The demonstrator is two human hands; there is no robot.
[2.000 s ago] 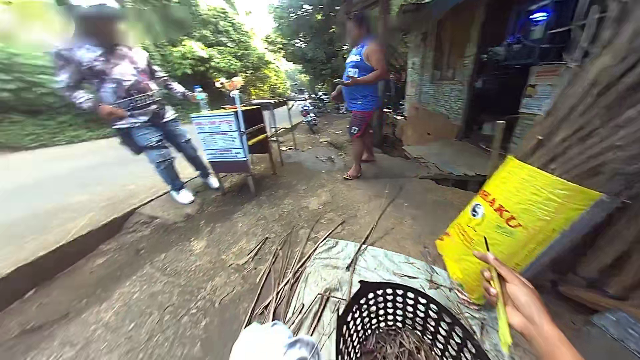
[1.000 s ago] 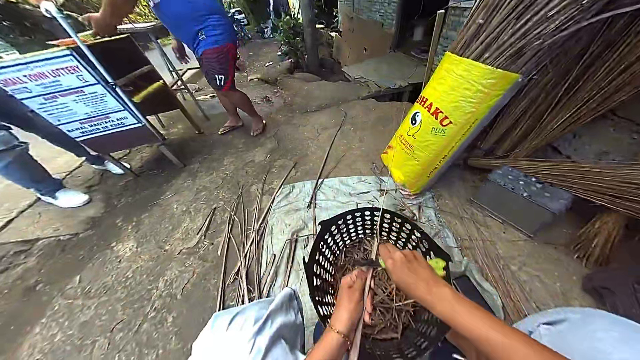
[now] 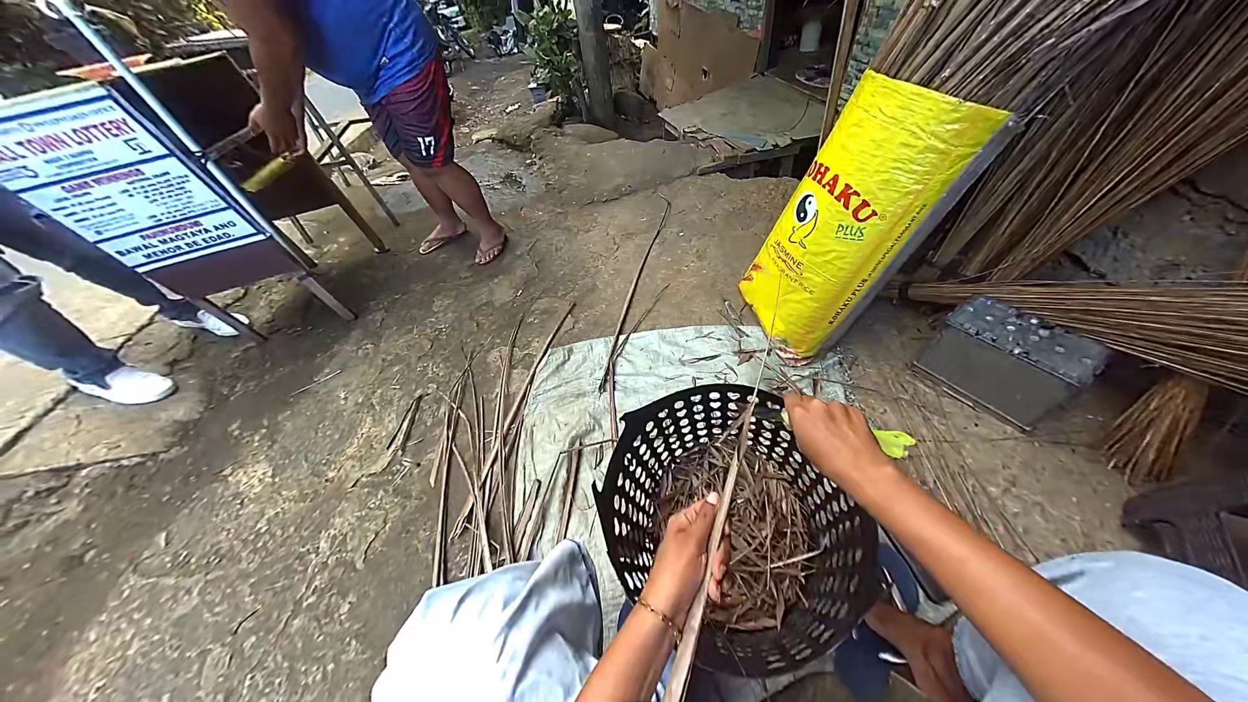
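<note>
My left hand grips a long dry palm leaf strip over a black perforated plastic basket. Farther up the strip, near the basket's far rim, my right hand is closed on a tool with a yellow-green handle; its blade is hidden by the fingers and the leaf. Brown leaf scraps lie in the basket. Several long dry leaf strips lie on the left part of a pale woven sheet and the ground beside it.
A yellow rice sack holding thin sticks stands beyond the basket, right. Near it are a grey block-shaped object and a stick bundle. At left are a signboard stand, a person in blue and another person's legs.
Two seconds ago only my right hand showed, raised with the yellow-handled tool; both hands are now over the basket. Since one second ago my right hand has moved outward along the strip. The view has tilted down.
</note>
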